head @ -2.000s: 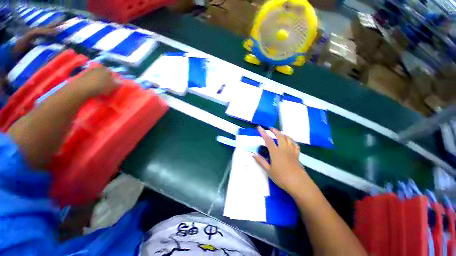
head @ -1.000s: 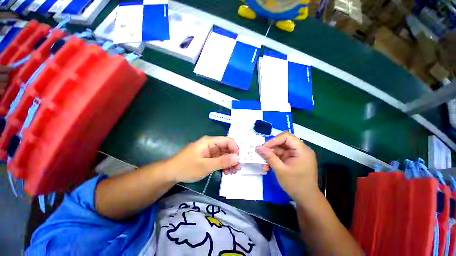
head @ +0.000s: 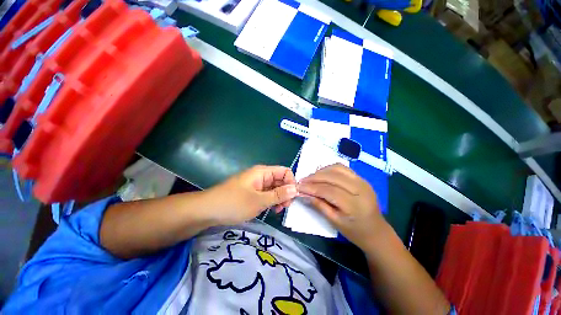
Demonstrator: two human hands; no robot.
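Observation:
A smartwatch [head: 349, 148] with a dark square face and a pale strap lies across the printed blue-and-white cards [head: 369, 161] in front of me. My left hand [head: 261, 192] and my right hand [head: 341, 200] meet over the white part of the cards, just below the watch. Their fingertips are pinched close together. Whether a small piece is between them is too small to tell. Neither hand touches the watch.
Red watch trays [head: 114, 98] with pale straps stand at the left, more red trays [head: 492, 267] at the right. A black slab, perhaps a phone [head: 425, 231], lies beside them. More blue-and-white stacks [head: 355, 72] lie beyond the pale rail. Part of a fan base [head: 390, 13] shows at the top.
My left hand has come from the red tray to the cards. My right hand has left the watch, and both hands' fingertips have come together. The view has shifted, and the watch strap now shows on both sides.

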